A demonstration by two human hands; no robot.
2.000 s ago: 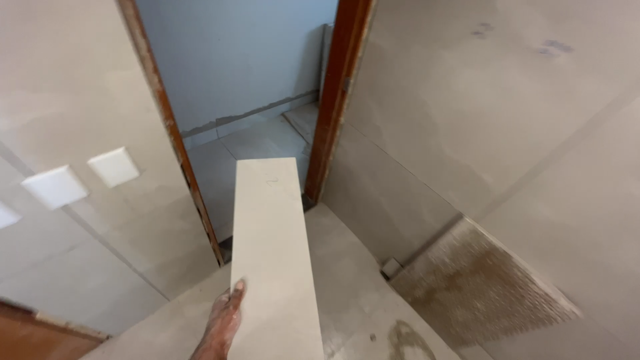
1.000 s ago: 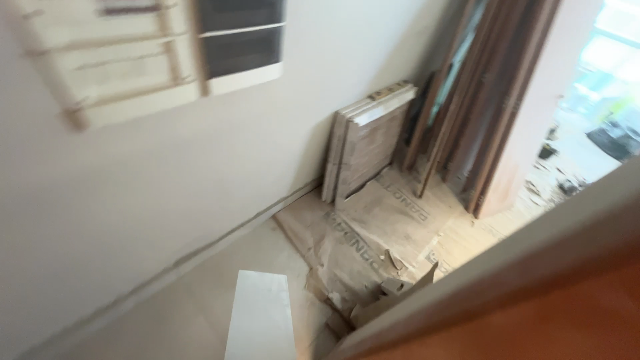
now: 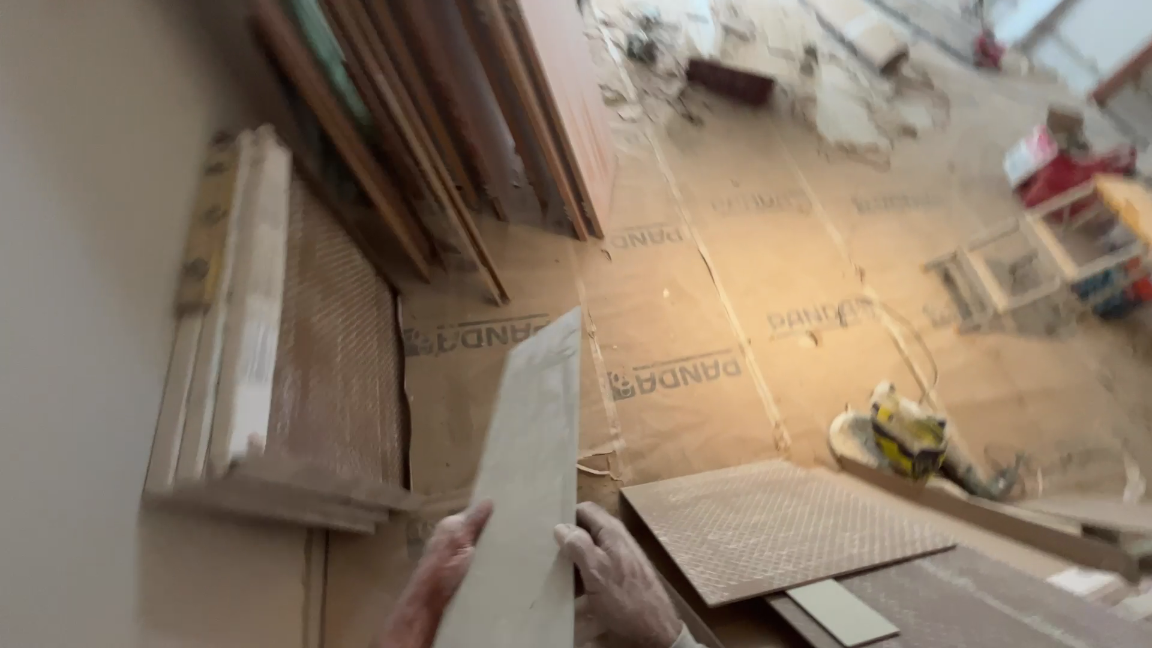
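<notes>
A long, narrow cut strip of light tile (image 3: 529, 504) points away from me at the lower middle. My left hand (image 3: 441, 567) grips its left edge, thumb on the face. On the opposite edge is my right hand (image 3: 616, 571), its fingers curled round the strip. Right of my hands lies a large tile with its ridged back up (image 3: 783, 522), partly over another large tile (image 3: 972, 594). A small light tile offcut (image 3: 843, 612) rests beside them.
Tiles (image 3: 333, 342) lean against the left wall, with door panels (image 3: 558, 117) standing beyond. Printed protective paper (image 3: 666, 306) covers the floor. A yellow power tool (image 3: 907, 434) lies at right, a stepladder (image 3: 1035, 247) behind it, and debris (image 3: 846, 99) farther back.
The view has swung from the tiled room and doorway to the paper-covered floor. My right hand, unseen in both earlier frames, is now on the strip along with the left.
</notes>
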